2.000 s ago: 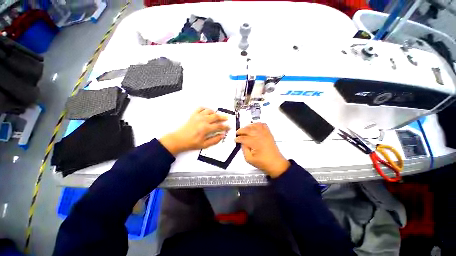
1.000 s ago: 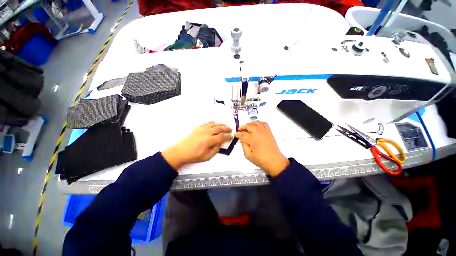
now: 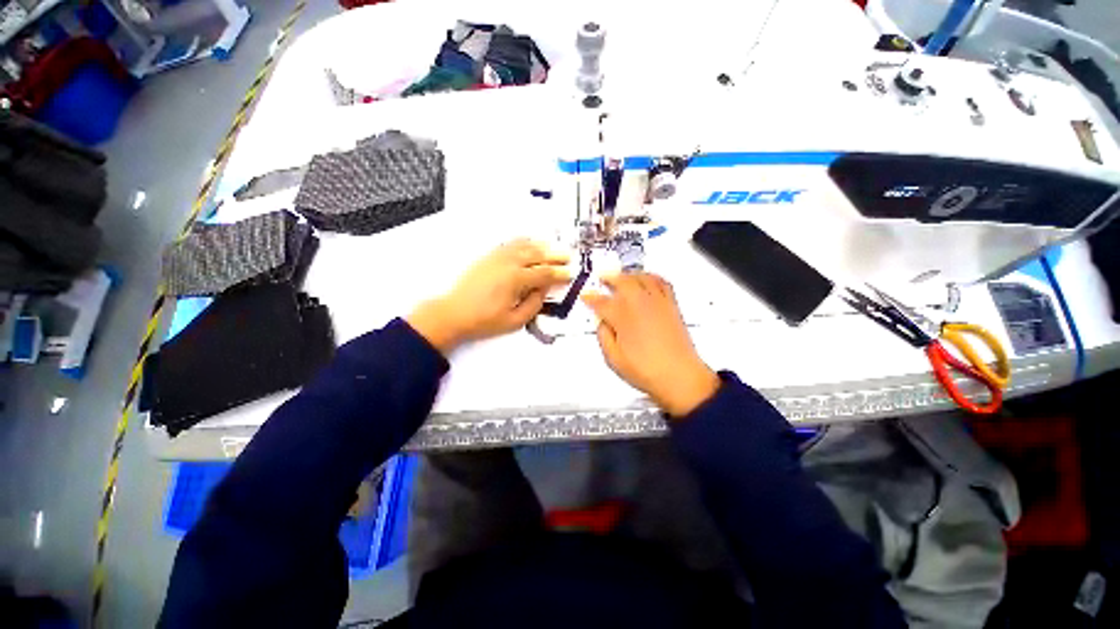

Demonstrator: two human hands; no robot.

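A black-bordered flap piece (image 3: 572, 295) lies on the machine bed just in front of the presser foot and needle (image 3: 590, 236). Only a narrow black strip of it shows between my hands. My left hand (image 3: 501, 293) presses on its left side, fingertips near the needle. My right hand (image 3: 649, 329) holds its right side with bent fingers. A small grey curved edge (image 3: 542, 331) shows below my left fingertips; I cannot tell what it is. The white template cannot be told apart from the white table.
Black lining stack (image 3: 243, 356) at left front, with grey woven stacks (image 3: 371, 184) behind it. Black phone-like rectangle (image 3: 764, 270) and red-and-orange scissors (image 3: 964, 366) at right. Machine head (image 3: 749, 197) behind. Fabric scraps (image 3: 479, 59) at the back. Blue bin (image 3: 391, 516) below the table.
The black-bordered piece has moved away from me under the needle, so less of it shows in front. Both hands stay beside it. The camera view has shifted slightly.
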